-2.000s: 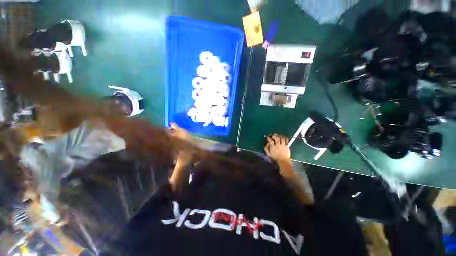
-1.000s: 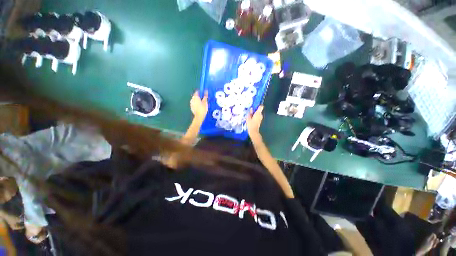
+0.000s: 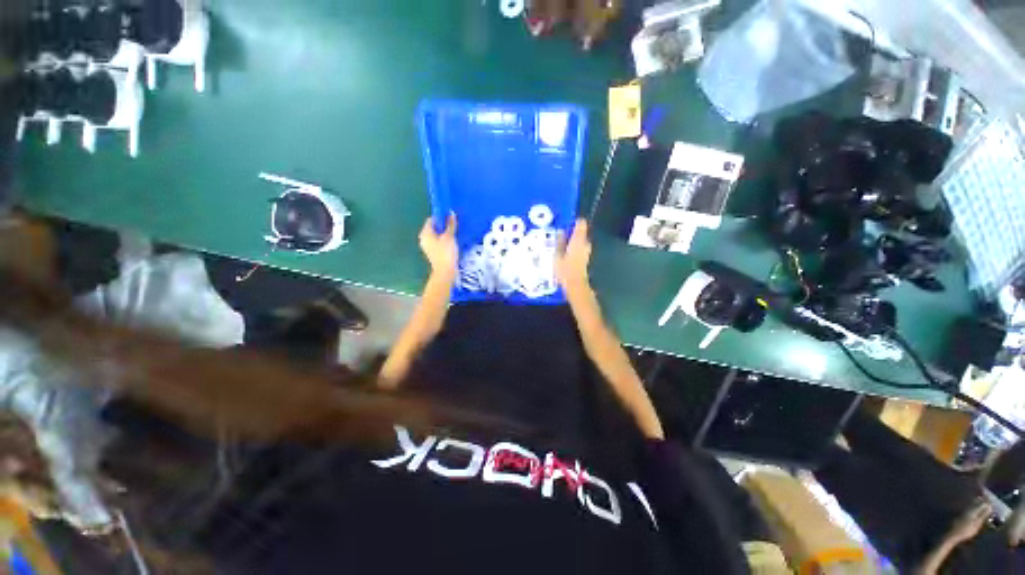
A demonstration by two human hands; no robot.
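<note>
The blue parts tray [image 3: 506, 157] is in front of me at the bench edge, close to my black shirt. White rings [image 3: 508, 256] lie heaped at its near end; its far part shows bare blue bottom. My left hand [image 3: 441, 249] grips the tray's left side near the front. My right hand [image 3: 573, 254] grips its right side near the front. The fingers under or inside the rim are partly hidden. Whether the tray is tilted or fully off the bench is unclear.
Assembled units stand at the far left [image 3: 103, 96], one nearer [image 3: 306, 219]. To the right are a screw feeder [image 3: 697, 185], a white housing with electric screwdriver [image 3: 719, 303], and heaped black modules [image 3: 843, 191]. A yellow box [image 3: 625, 110] and plastic bag [image 3: 764, 62] lie beyond.
Both hands, earlier apart with the right on the bench, now hold the tray's sides. The tray has straightened since a second ago, and the rings have slid together toward its near end.
</note>
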